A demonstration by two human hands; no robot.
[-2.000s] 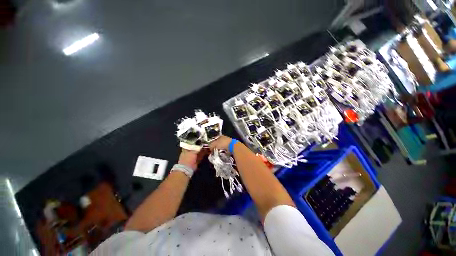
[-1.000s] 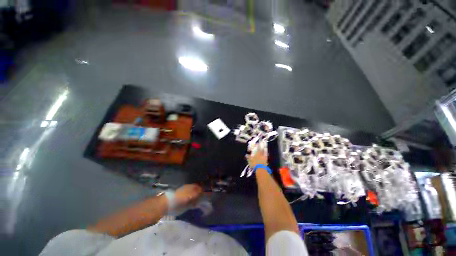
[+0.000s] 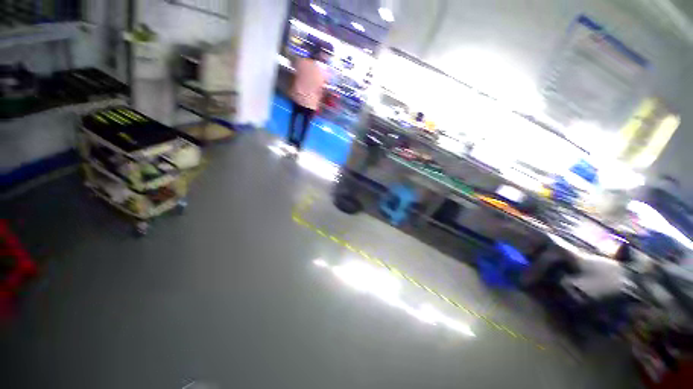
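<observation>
Neither of my hands is in the picture, and nothing held shows. The view is tilted and blurred. Nearest in front of me is the grey floor (image 3: 228,296) with a yellow lane line (image 3: 425,285) and bright light reflections. A cream-coloured wheeled cart (image 3: 137,171) with a dark top and shelves stands on the floor at the left.
A long, brightly lit workbench (image 3: 456,182) runs along the right, with blue stools (image 3: 398,203) beside it. A person (image 3: 308,87) in a pink top stands at the doorway at the back. A red object (image 3: 14,262) shows at the left edge.
The view has swung away from the black table. The white units, trays, blue bin and both my hands have left the picture; the room, cart and workbench now show.
</observation>
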